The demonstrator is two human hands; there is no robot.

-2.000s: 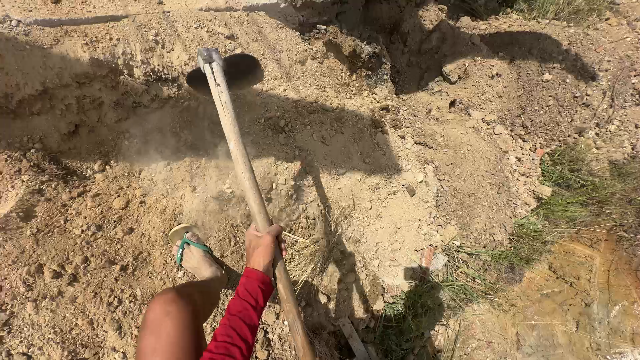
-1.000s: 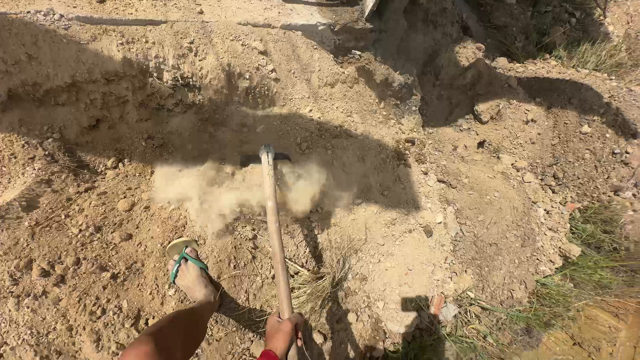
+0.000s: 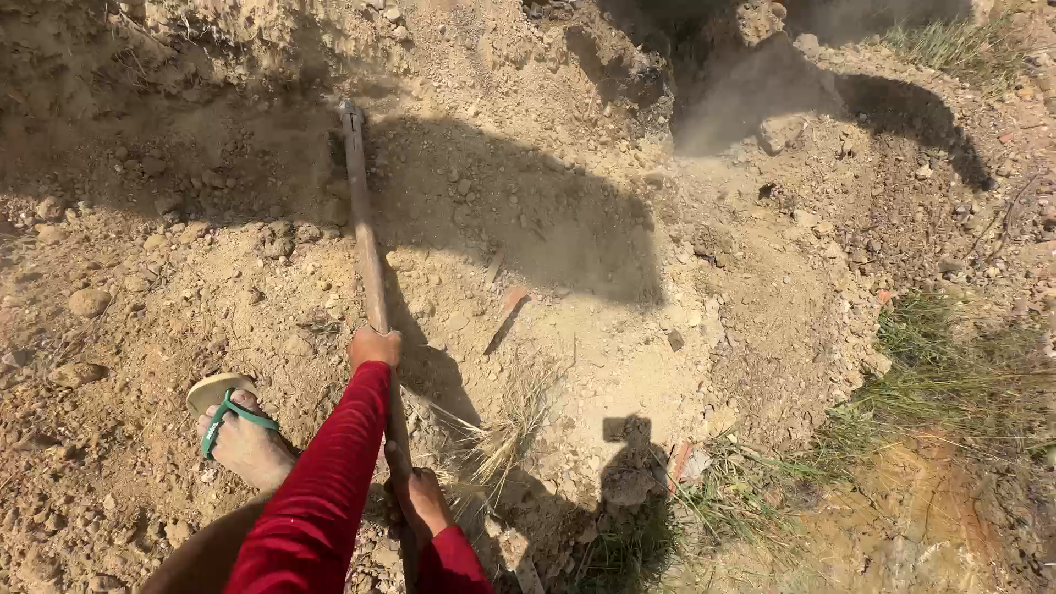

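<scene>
A long wooden handle [image 3: 367,239] of a hoe runs from the bottom middle up to the shaded soil. My left hand [image 3: 374,348], in a red sleeve, grips it near its middle. Lower down, my right hand [image 3: 421,505] is closed around the same handle, also with a red sleeve behind it. The tool's head [image 3: 351,115] rests at the shaded loose dirt at upper left; its blade is mostly hidden in shadow and soil. My foot in a flip-flop with green straps [image 3: 239,425] stands on the dirt left of my hands.
Dry, stony soil slopes around me. A reddish shard [image 3: 507,318] lies right of the handle, above a dry grass tuft [image 3: 511,421]. A dusty hollow [image 3: 726,99] is at upper right, with a rock [image 3: 782,132] beside it. Green grass [image 3: 940,371] borders orange, wet-looking ground [image 3: 899,511] at right.
The tool's head has moved left along the shaded soil. Both hands now show on the handle. The dust puff around the head has thinned, and dust hangs over the upper right hollow.
</scene>
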